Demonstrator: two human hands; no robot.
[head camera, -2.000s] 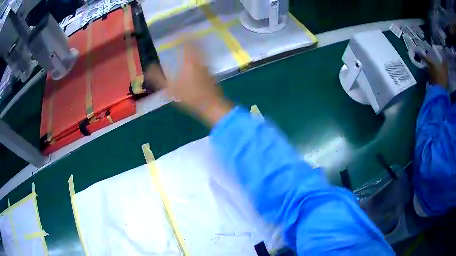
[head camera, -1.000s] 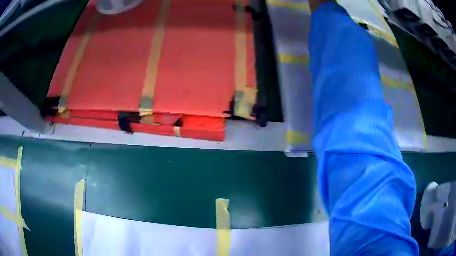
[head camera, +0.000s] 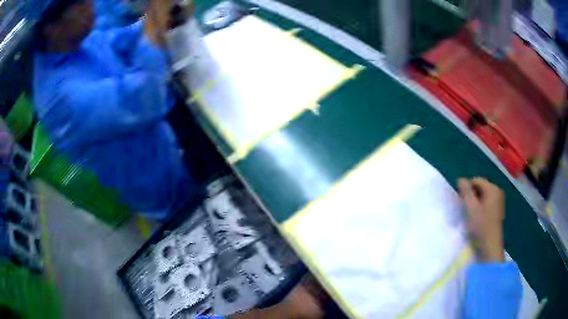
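My right hand (head camera: 486, 212) is over the far right edge of a white taped mat (head camera: 380, 218) on the green bench. Its fingers are curled; blur hides whether they hold anything. My left hand (head camera: 302, 304) shows as a blurred patch of skin at the bottom edge, by the near corner of a dark crate (head camera: 134, 283). Its fingers cannot be made out. Grey-white moulded housing parts (head camera: 193, 277) with round holes are heaped in the crate.
A person in a blue smock (head camera: 112, 99) stands at upper left, hands raised by a second white mat (head camera: 280, 62). A red padded carrier (head camera: 504, 93) lies beyond the bench. Green baskets (head camera: 81, 180) stand on the floor. A grey post (head camera: 395, 31) rises at the top.
The view has swung left, bringing the crate and neighbour into sight. My right hand has come back from the far carriers to the mat. A patch of my left hand now shows.
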